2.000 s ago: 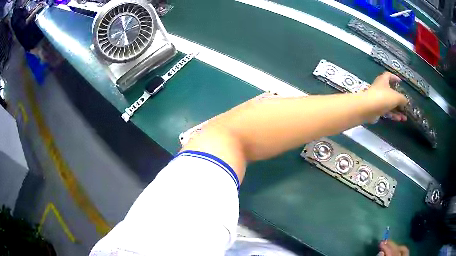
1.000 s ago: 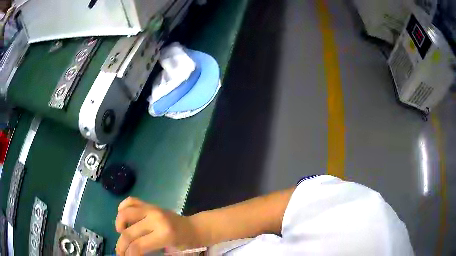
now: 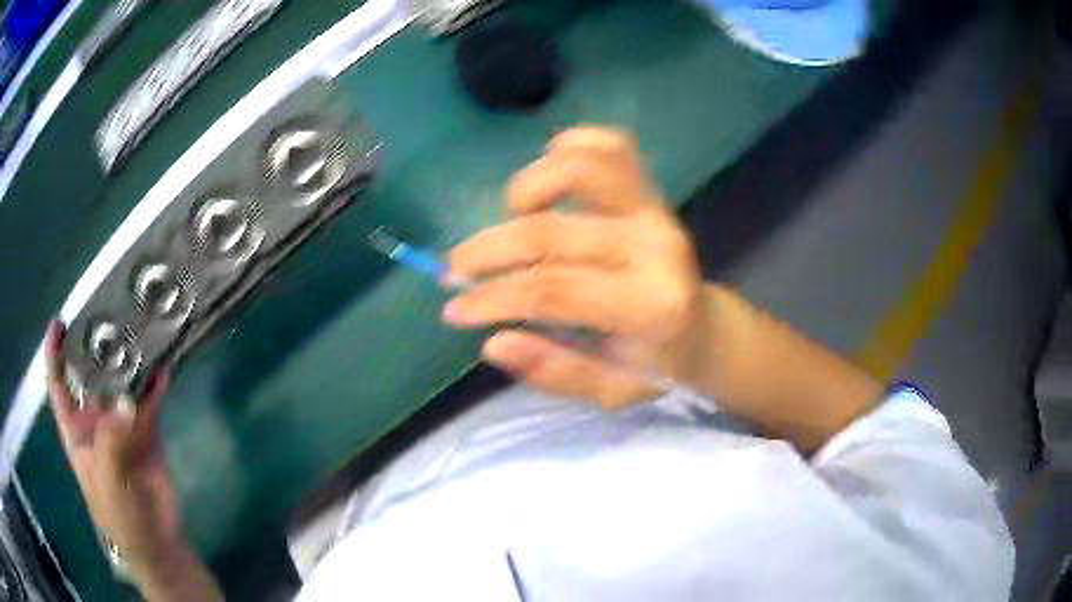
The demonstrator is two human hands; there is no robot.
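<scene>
A grey four-cavity fixture (image 3: 241,276) with shiny round discs in its seats lies slantwise on the green bench at the left. My left hand (image 3: 112,453) grips its near lower end, fingers at both sides. My right hand (image 3: 588,271) is in the middle, bare, to the right of the fixture and apart from it. It holds a pen-like pick (image 3: 411,252) with a blue collar, its tip end pointing up left toward the fixture. The fine tip is blurred.
A black round pad (image 3: 508,64) lies on the green bench (image 3: 341,341) beyond my right hand. A light blue cap (image 3: 805,26) is at the top right. A paler metal bar (image 3: 182,77) lies behind the fixture. Grey floor with a yellow line (image 3: 958,259) is at the right.
The view has swung back left from the cap and conveyor end, closer over the bench. My left hand, out of view one second ago, now shows on the fixture. The pick now shows in my right hand.
</scene>
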